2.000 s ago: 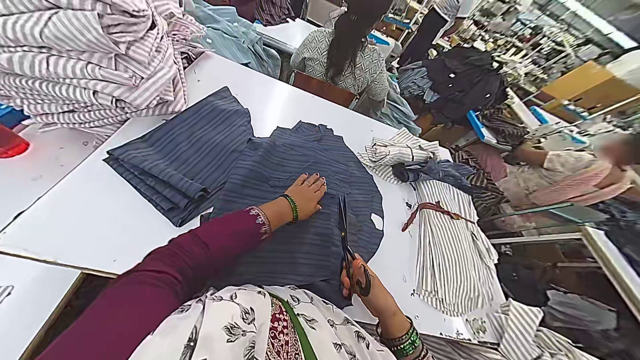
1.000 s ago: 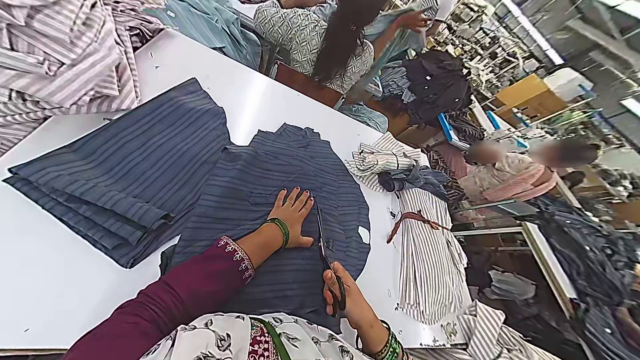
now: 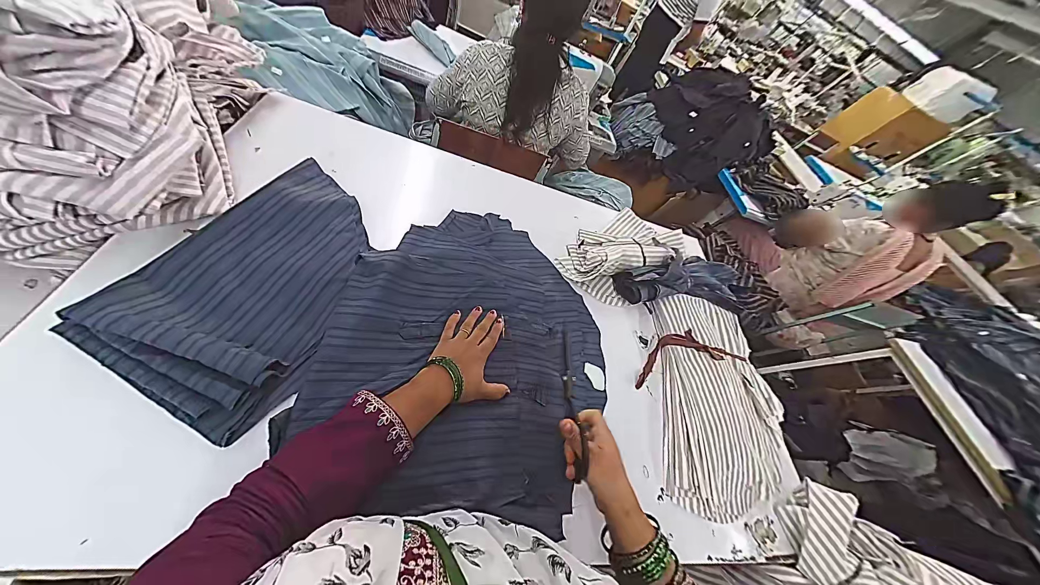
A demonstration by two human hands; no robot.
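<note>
A navy striped shirt piece point(image 3: 455, 284) lies spread on the white table. My left hand point(image 3: 470, 357) rests flat on its middle with the fingers apart, a green bangle at the wrist. To the right, my right hand point(image 3: 591, 451) grips the handles of a pair of scissors point(image 3: 569, 382), whose blades point away from me over the right part of the cloth and look nearly together. A small white patch point(image 3: 595, 375) shows at the garment's right edge. Folded navy striped cloth point(image 3: 219, 301) lies to its left.
A heap of striped fabric point(image 3: 106, 130) fills the back left of the white table point(image 3: 439, 187). At the right lies a striped bundle point(image 3: 707, 414) with a dark red tie point(image 3: 691, 345), below a rolled striped bundle point(image 3: 621, 252). A person sits beyond the table; others are at the right.
The scissors looked slightly more slanted a second ago and now point more straight ahead. My left hand stays on the navy cloth. The view has shifted.
</note>
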